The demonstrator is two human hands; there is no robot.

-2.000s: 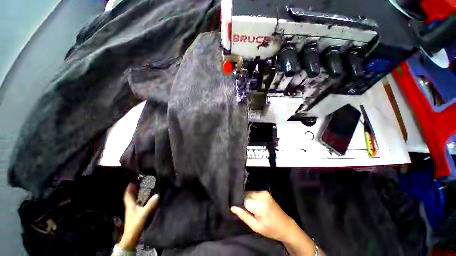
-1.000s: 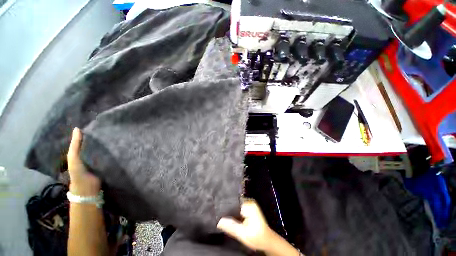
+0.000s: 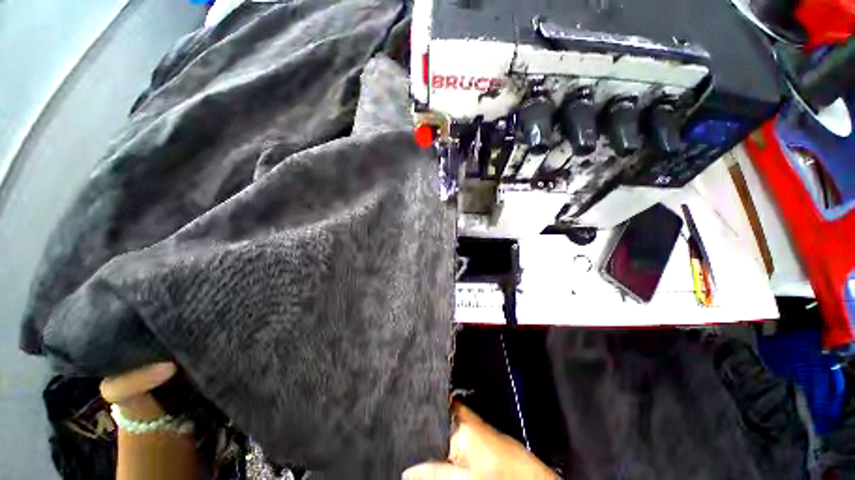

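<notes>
A large charcoal-grey garment panel (image 3: 319, 281) hangs from the overlock machine (image 3: 572, 94) over the table's front edge towards me. Its raw right edge runs straight down from the presser foot area (image 3: 446, 173). My right hand (image 3: 483, 450) grips this edge low down, between thumb and fingers, cut off by the bottom of the picture. My left hand (image 3: 141, 382) is at the panel's lower left, its fingers partly hidden under the cloth and closed on it. More dark grey cloth (image 3: 178, 141) is bunched on the table behind the panel.
A smartphone (image 3: 643, 251) and a thin yellow-orange and black tool (image 3: 698, 258) lie right of the machine. A dark opening (image 3: 487, 260) and a ruled strip (image 3: 478, 298) are below the needle area. Dark cloth (image 3: 647, 403) hangs at lower right. A red and blue stool (image 3: 816, 225) stands at right.
The panel has been spread wide to the left, covering the white table gap seen earlier. My left hand has taken hold of it and moved lower since one second ago. The view has shifted slightly.
</notes>
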